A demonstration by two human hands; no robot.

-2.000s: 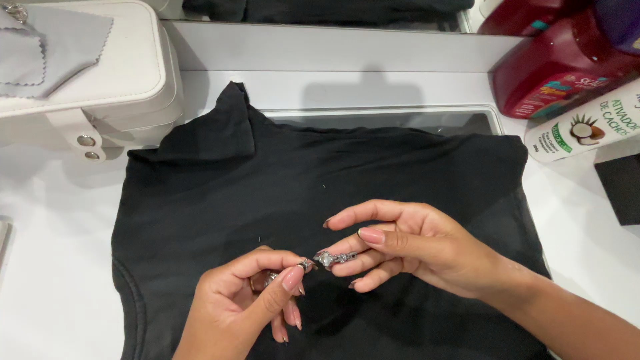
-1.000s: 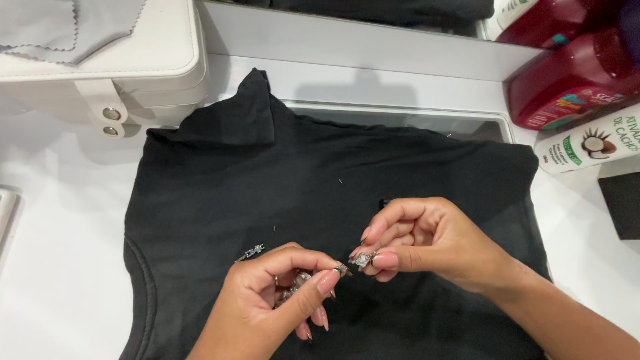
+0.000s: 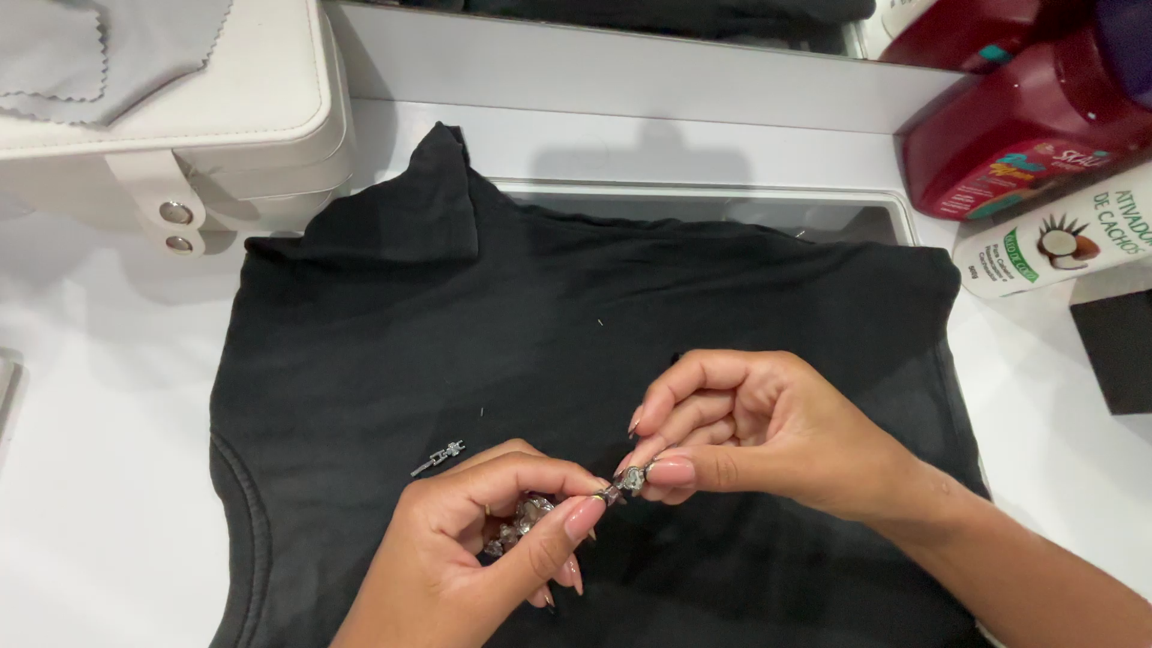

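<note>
My left hand (image 3: 495, 531) holds a piece of jewelry with clear stones (image 3: 533, 513), part of it gathered in the palm and one end pinched between thumb and forefinger. The thumb and forefinger of my right hand (image 3: 747, 432) pinch a round clear stone in a dark metal setting (image 3: 633, 479), right against my left fingertips. Both hands are above a black cloth garment (image 3: 540, 333). A short dark metal chain piece with small stones (image 3: 438, 457) lies on the garment, just behind my left hand. My fingers hide much of the jewelry.
A white stitched case (image 3: 261, 171) with a snap strap stands at the back left, a grey cloth (image 3: 153, 54) on it. At the right are a dark red bottle (image 3: 1008, 117), a white bottle (image 3: 1017, 261) and a black flat object (image 3: 1116, 351). A mirror edge (image 3: 648, 40) runs along the back.
Two seconds ago my right fingers were more spread; now they are curled, with the thumb on the stone. The short chain piece behind my left hand has come into sight. The view has shifted slightly.
</note>
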